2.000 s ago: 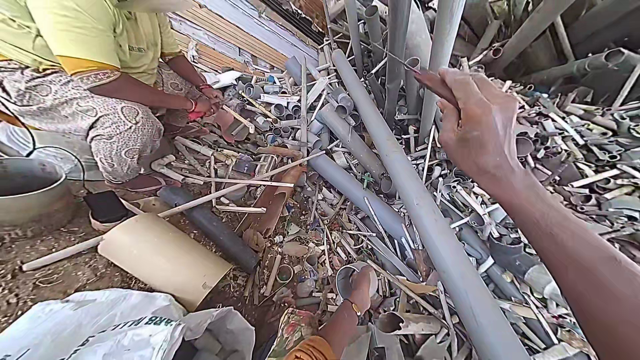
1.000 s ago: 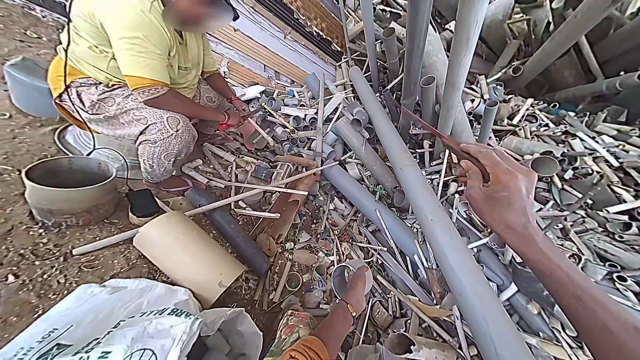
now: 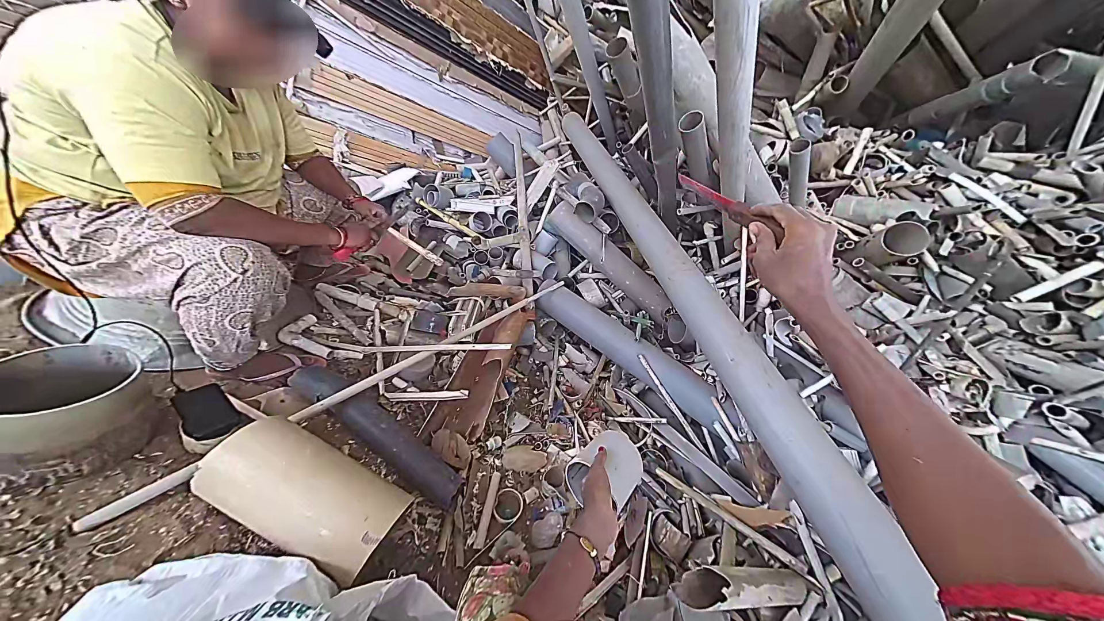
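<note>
My left hand (image 3: pixel 597 509), with a bracelet at the wrist, grips a short grey plastic pipe piece (image 3: pixel 623 470) low in the middle of the view, above the scrap heap. Raised at the upper right, my right hand (image 3: pixel 792 250) is closed around the handle of a long tool with a thin reddish blade (image 3: pixel 711 197); its exact kind is unclear. The blade points left, towards upright grey pipes (image 3: pixel 654 103). Between my two hands a long grey plastic pipe (image 3: pixel 733 354) lies slanting across the heap.
At the left a person in a yellow shirt (image 3: pixel 129 112) squats, handling a piece of scrap. Near them are a round tub (image 3: pixel 69 423), a wide beige pipe section (image 3: pixel 297 492), a dark pipe (image 3: pixel 379 435) and a white sack (image 3: pixel 224 591). Pipe offcuts (image 3: pixel 975 345) cover the right side.
The short pipe piece stays in my left hand, and the tool stays in my right. The reddish blade shows more plainly than two seconds ago.
</note>
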